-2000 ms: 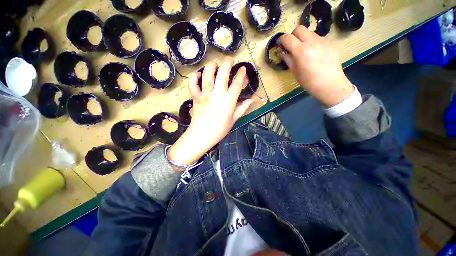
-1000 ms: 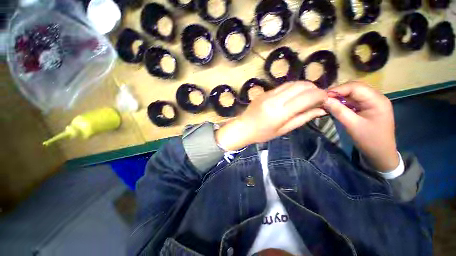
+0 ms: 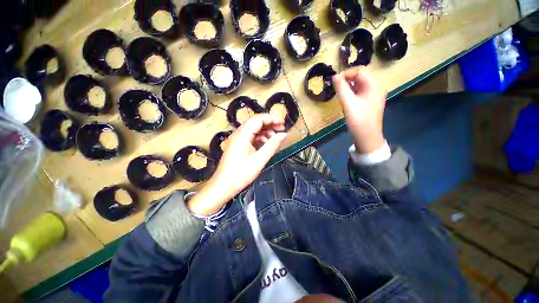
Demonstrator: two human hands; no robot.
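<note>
Glossy black cups with pale tan centres stand open side up in rows. My left hand is at the near edge, fingers curled, in front of two touching cups, the right one partly behind my fingertips. Something small and reddish may be in its fingers; too blurred to tell. My right hand is raised with thumb and fingers bent, fingertips close to the right rim of another cup. Whether it pinches a small piece is unclear.
A yellow squeeze bottle lies at the lower left, near a white crumpled scrap, a clear bag and a white round cup. Purple threads lie at the top right. The bench has a green edge.
My hands were together one second ago with purple-red bits between them; now they are apart, the right one beside a cup. The view has shifted too.
</note>
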